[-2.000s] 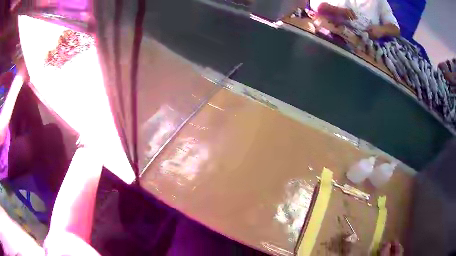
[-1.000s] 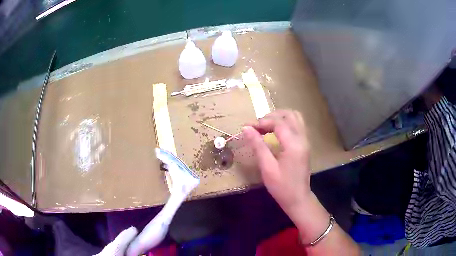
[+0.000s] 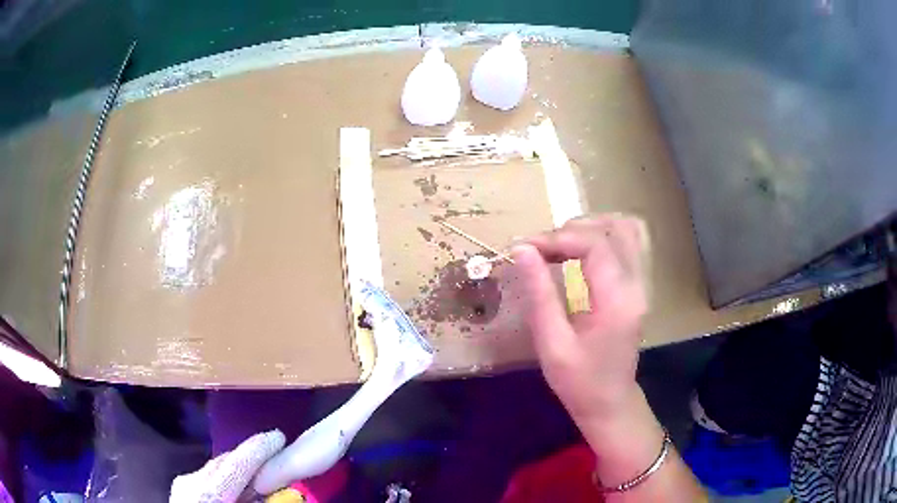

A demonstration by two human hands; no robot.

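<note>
My left hand [image 3: 231, 474], in a white knit glove, holds the narrow end of a grey-white moulded part [image 3: 339, 418] at the lower left. The part's wide open end points up and away, over the bench edge by the left tape strip. My bare right hand [image 3: 595, 305] pinches a thin pale stick between thumb and fingertips. The stick's far end is at a small white cap [image 3: 478, 267], beside a dark wet stain [image 3: 480, 301]. Another thin stick [image 3: 470, 238] lies on the cardboard just above the cap.
Two white bottles [image 3: 431, 90] stand at the back, with a row of pale sticks [image 3: 457, 147] below them. Yellowish tape strips [image 3: 360, 206] frame the stained pad. A spiral rod [image 3: 87, 187] lies left. A grey panel [image 3: 777, 147] stands right. A person's striped sleeve [image 3: 856, 432] shows lower right.
The view has swung from the bench's left side to the stained pad. Since the middle frame, the bench has shifted slightly in view; the right hand still holds its stick at the cap.
</note>
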